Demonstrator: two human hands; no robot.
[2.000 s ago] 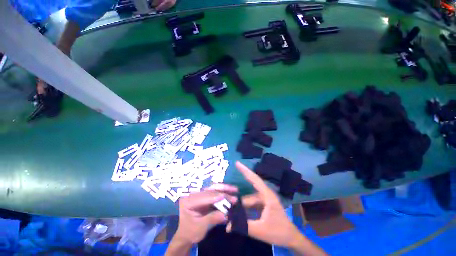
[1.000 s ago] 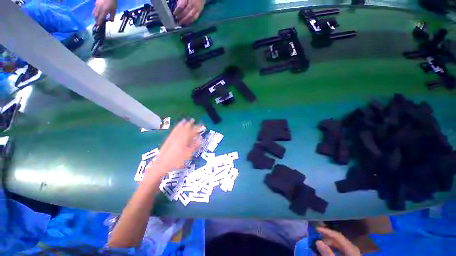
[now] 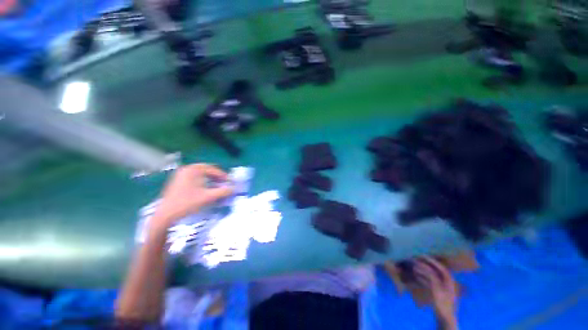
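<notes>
My left hand (image 3: 193,195) is over the pile of small white slotted pieces (image 3: 242,225) on the green table. Its fingers are bent together at the pile's upper part. Blur hides whether they grip a piece. My right hand (image 3: 433,276) is beyond the table's near edge at the lower right, over a brown cardboard box (image 3: 465,260). A dark shape shows by its fingers, but I cannot tell if it is held. A small group of black pads (image 3: 335,218) lies right of the white pile. A large heap of black pads (image 3: 474,167) lies further right.
Black bracket assemblies with white patches (image 3: 233,116) lie on the far part of the green table (image 3: 348,119). A slanted grey-white post (image 3: 84,129) stands at the left. Dark parts with shiny spots (image 3: 568,129) lie at the far right. Blue covering (image 3: 516,283) is below the table.
My right hand has moved from near the white pile, first to the lower right below the table, now over the box. My left hand has moved from in front of me onto the white pile. The view has shifted.
</notes>
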